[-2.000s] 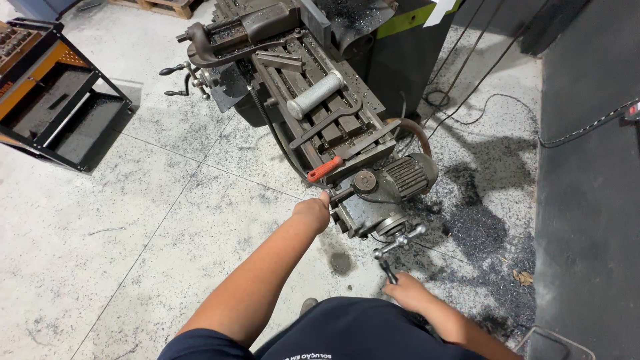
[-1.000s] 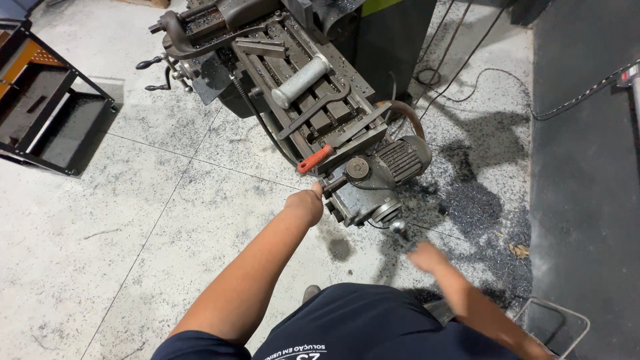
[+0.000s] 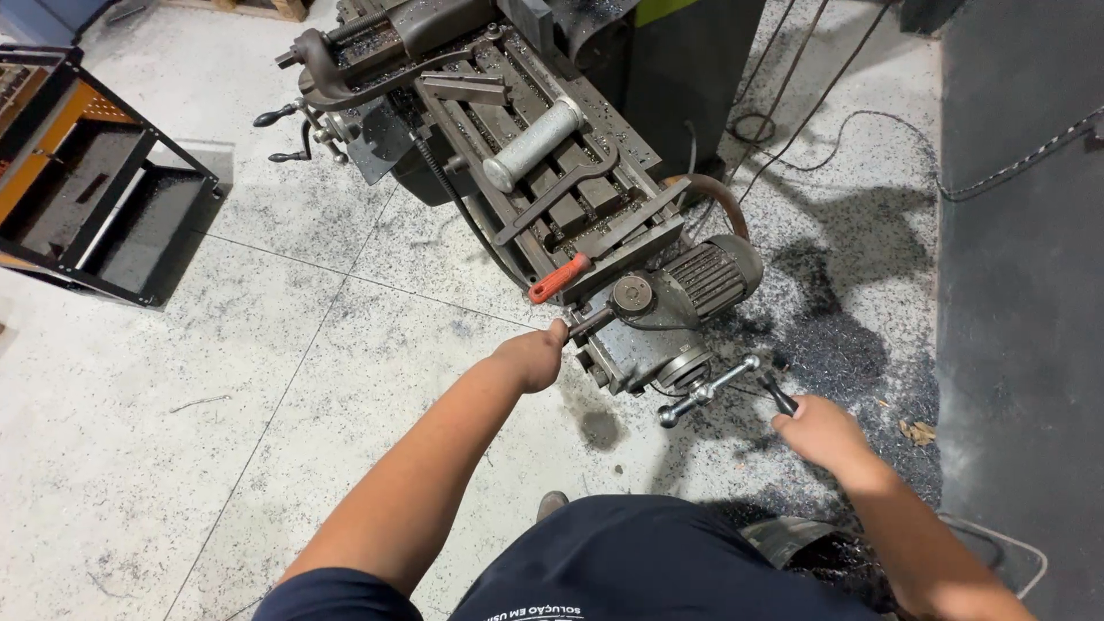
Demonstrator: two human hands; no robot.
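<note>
My left hand (image 3: 536,355) is closed around the end of a lever (image 3: 593,323) on the feed gearbox at the near end of a milling machine table (image 3: 561,207). At the right, my right hand (image 3: 819,431) grips the black handle (image 3: 780,397) of the metal crank (image 3: 709,393) on the gearbox end. A ribbed electric motor (image 3: 712,274) sits beside the gearbox. On the table lie a grey metal cylinder (image 3: 533,145), an open-end wrench (image 3: 559,197) and a file with a red handle (image 3: 559,278), which sticks out past the table's near edge.
A vise (image 3: 440,24) stands at the table's far end, with small crank handles (image 3: 289,136) to its left. A black and orange tool cart (image 3: 129,216) is at the left. Metal chips cover the floor, thickest near the dark wall (image 3: 1018,302). Cables (image 3: 828,159) trail behind the machine.
The crank and my right hand on its handle have changed position, the hand blurred one second ago. My left hand has stayed at the lever.
</note>
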